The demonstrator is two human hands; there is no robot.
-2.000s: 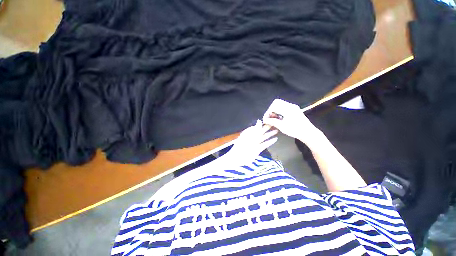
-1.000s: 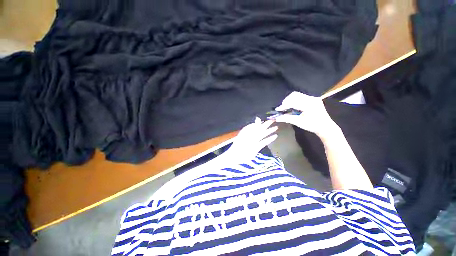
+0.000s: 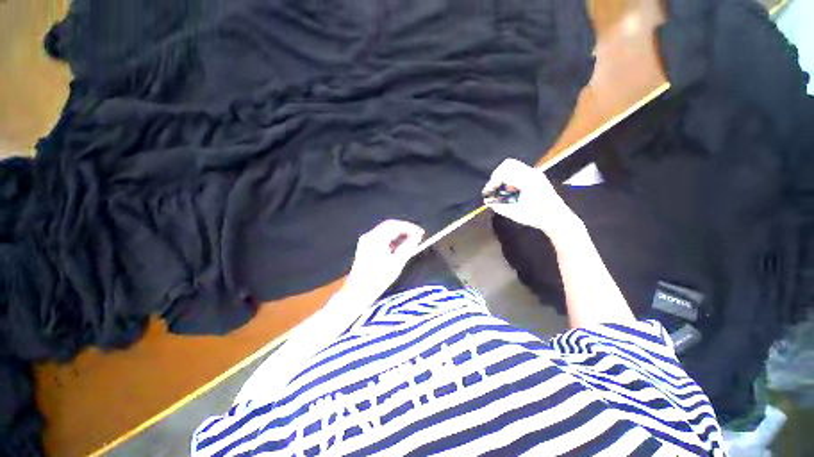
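A black dress [image 3: 321,170] with gathered, crinkled cloth lies spread on the orange-brown table [image 3: 178,366]. My left hand [image 3: 388,250] is at the table's pale yellow edge by the dress's hem, with thumb and fingertips together; whether it pinches the hem is hard to tell. My right hand [image 3: 522,192] is farther right at the edge, curled around a small dark tool [image 3: 504,194] with a slight glint, probably thread snips. The tool is mostly hidden by the fingers.
Black garments with dark hang tags [image 3: 676,302] and a small white patch [image 3: 585,176] are at the right, beside the table edge. More black cloth [image 3: 16,393] lies at the left. Pale plastic [image 3: 759,437] is at the lower right. Grey floor shows below the edge.
My hands were close together at the hem and are now apart, the left one having moved left and its fingers curled. The whole view has shifted, with garments and table appearing farther left.
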